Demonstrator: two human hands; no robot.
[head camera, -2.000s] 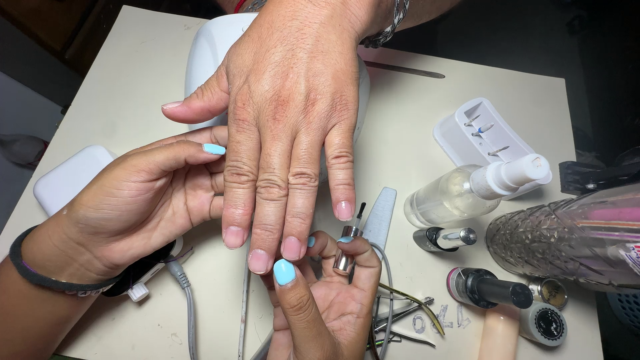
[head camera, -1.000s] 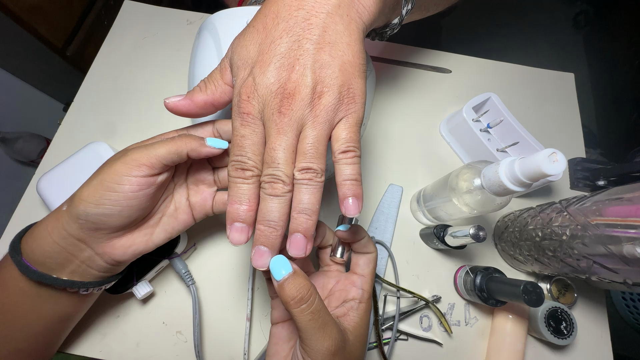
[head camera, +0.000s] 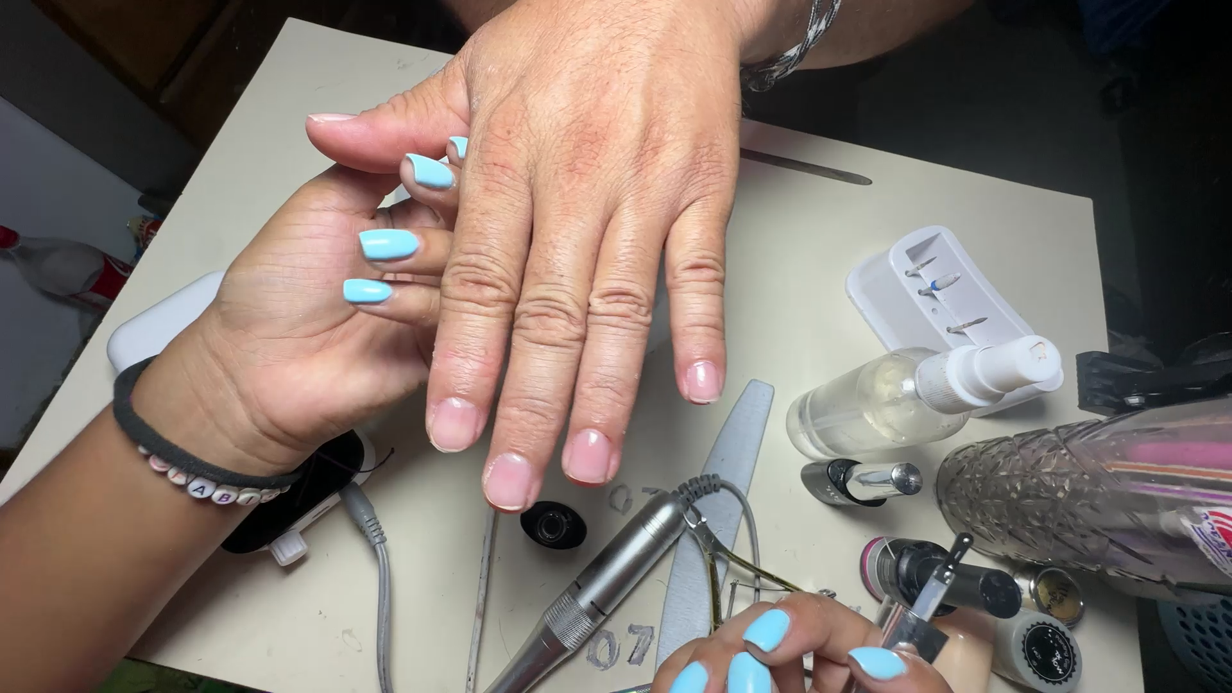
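Another person's hand (head camera: 587, 241) lies palm down across the middle, fingers spread and pointing toward me. My left hand (head camera: 327, 298) is beneath its left side, palm up, light blue nails curled beside its index finger; contact is partly hidden. At the bottom right, my right hand (head camera: 799, 654) holds a small nail polish brush (head camera: 938, 577) by its metallic cap, bristles pointing up. An open black polish bottle (head camera: 553, 525) stands below the other person's fingertips. To its right lie a silver nail drill handpiece (head camera: 602, 577), cuticle nippers (head camera: 717, 553) and a grey nail file (head camera: 731, 462).
A clear spray bottle (head camera: 866, 404), a white drill bit holder (head camera: 914, 289) and several polish bottles (head camera: 857, 481) are at the right, by a large textured bottle (head camera: 1078, 491). A grey cable (head camera: 380, 577) runs at lower left. A metal tool (head camera: 808, 166) lies near the far edge.
My right hand has moved from the other person's fingertips to the lower right. My left hand's fingers now curl up beside the index finger. The drill handpiece and open bottle have come into sight.
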